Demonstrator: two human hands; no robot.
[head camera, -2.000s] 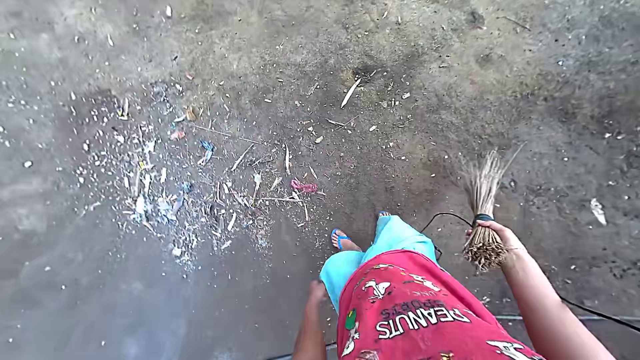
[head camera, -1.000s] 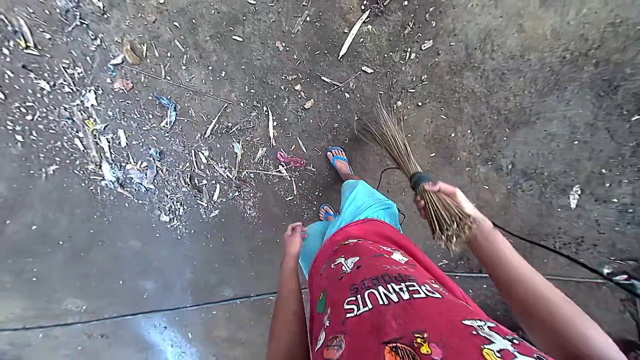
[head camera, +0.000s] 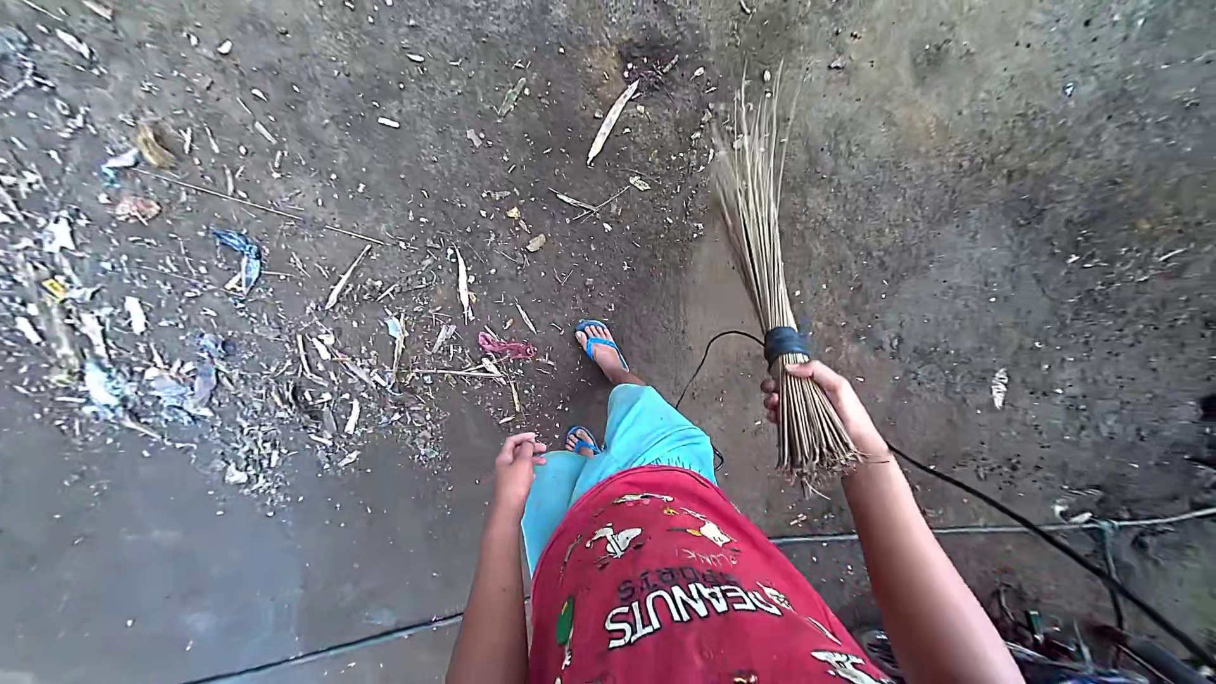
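A stick broom (head camera: 774, 275), bound with a dark band near its butt end, is gripped in my right hand (head camera: 822, 399) just below the band. Its thin bristles point forward over the dirty ground. My left hand (head camera: 519, 464) hangs beside my turquoise shorts, holding nothing, its fingers loosely curled. Litter (head camera: 313, 370) of dry scraps and plastic bits spreads over the ground to the left, with a blue plastic piece (head camera: 245, 258) and a red wrapper (head camera: 506, 348) among it.
My feet in blue flip-flops (head camera: 600, 344) stand near the litter's right edge. A black cable (head camera: 1007, 513) runs along the right side and behind the broom. A rope (head camera: 959, 530) crosses behind me. Dark, tangled items (head camera: 1045, 636) lie at the lower right. A pale dry leaf (head camera: 613, 122) lies ahead.
The broom, slanting up to the left a second ago, now points more nearly straight ahead in my right hand. My left hand still hangs by the shorts.
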